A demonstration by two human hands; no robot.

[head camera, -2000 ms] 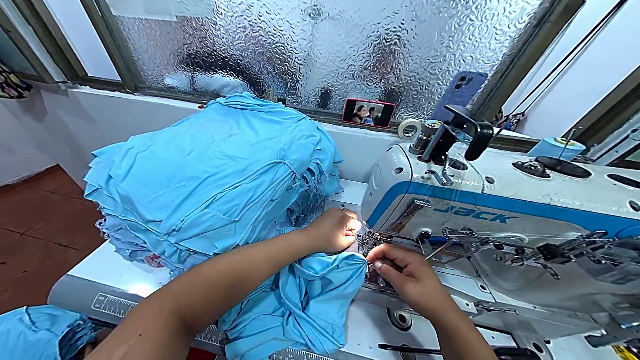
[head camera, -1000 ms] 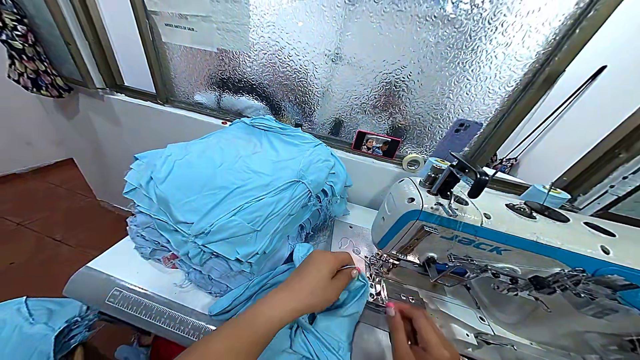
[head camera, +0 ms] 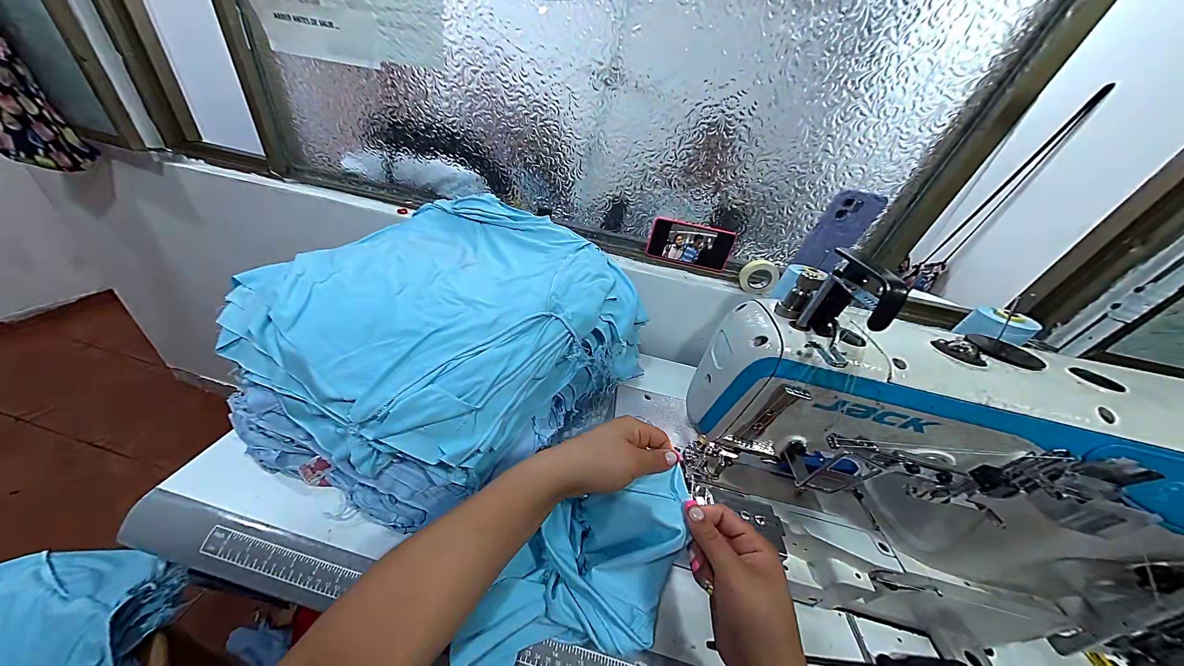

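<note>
A light blue knit fabric piece (head camera: 620, 546) hangs from both hands over the table's front edge. My left hand (head camera: 624, 453) pinches its upper edge just left of the needle and presser foot area (head camera: 708, 462) of a white and blue Jack sewing machine (head camera: 888, 398). Below and to the right, my right hand (head camera: 735, 555) pinches the same edge between thumb and fingers. The edge is stretched between the two hands, beside the presser foot. A tall stack of light blue fabric pieces (head camera: 435, 333) stands on the table behind my left forearm.
A ruler strip (head camera: 277, 560) runs along the front of the sewing table (head camera: 176, 499). More blue fabric (head camera: 74, 601) lies at lower left. On the window ledge are a propped phone (head camera: 691, 244), a tape roll (head camera: 758, 276) and a purple phone (head camera: 842, 227). Thread cones (head camera: 997, 324) stand behind the machine.
My right hand, apart from the fabric edge one second ago, now pinches it. My left hand stays on the fabric near the presser foot. The view has shifted somewhat.
</note>
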